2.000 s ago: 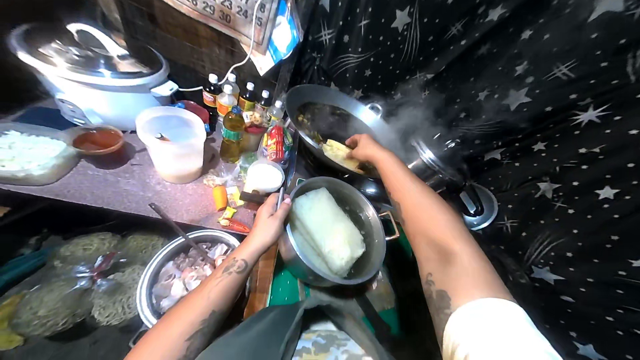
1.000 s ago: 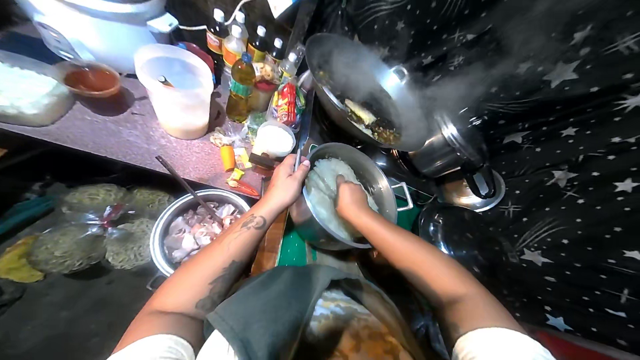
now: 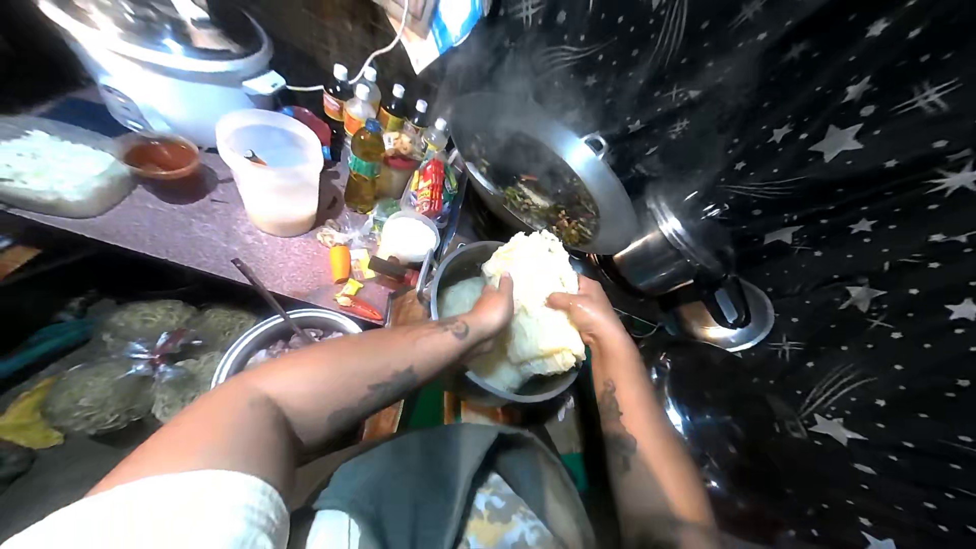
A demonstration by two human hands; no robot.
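Both of my hands hold a large pale yellowish block of food (image 3: 537, 305), its kind unclear, over a metal pot (image 3: 520, 396). My left hand (image 3: 492, 313) grips its left side and my right hand (image 3: 585, 309) its right side. Inside the pot, below the block, lies more whitish, translucent food (image 3: 496, 370). Just beyond the pot, a steaming wok (image 3: 610, 198) contains dark liquid with chopped greens and a pale piece.
A lidded metal pot (image 3: 659, 255) stands right of the wok. On the left counter are a white cooker (image 3: 175, 84), a plastic tub (image 3: 271, 171), bottles (image 3: 366, 164) and a bowl of reddish sauce (image 3: 160, 156). A bowl of raw meat (image 3: 229, 358) sits lower left.
My left hand has left the pot's rim, and my right hand has come up out of the pot. Both now hold the pale block above it.
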